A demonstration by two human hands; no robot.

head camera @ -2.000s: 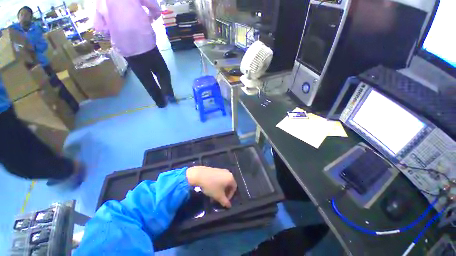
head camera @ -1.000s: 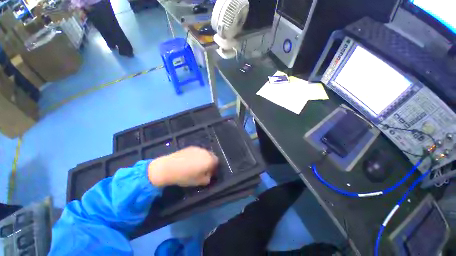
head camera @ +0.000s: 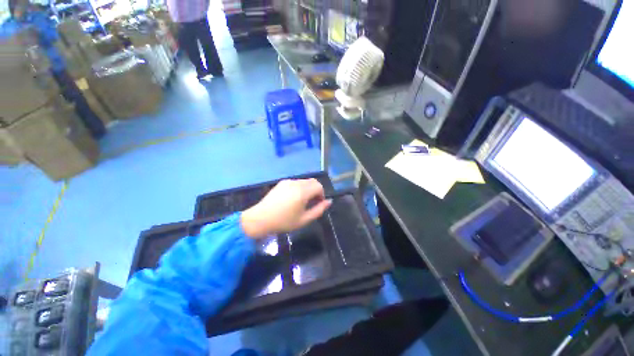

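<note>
My left hand (head camera: 286, 208), bare with a blue sleeve, is over the upper middle of a large black compartment tray (head camera: 361, 267). Its fingers are curled, and I cannot tell whether they hold anything. Dark, glossy flat slabs (head camera: 306, 268) with bright reflections lie in the tray's compartments. The tray sits on a stack, with another black tray (head camera: 215, 202) showing behind it. My right hand is not in view.
A grey parts tray (head camera: 82, 306) holds dark items at lower left. The bench at right bears a dark phone (head camera: 502, 233) on a pad, a mouse (head camera: 547, 279), a blue cable (head camera: 486, 309), a tester (head camera: 546, 167), papers (head camera: 431, 170) and a fan (head camera: 360, 68). A blue stool (head camera: 286, 115) stands beyond.
My left hand has moved from low over the tray toward its far edge, uncovering bright reflections on the slabs. The view has swung left and back. The person in the aisle is farther off than in the oldest frame.
</note>
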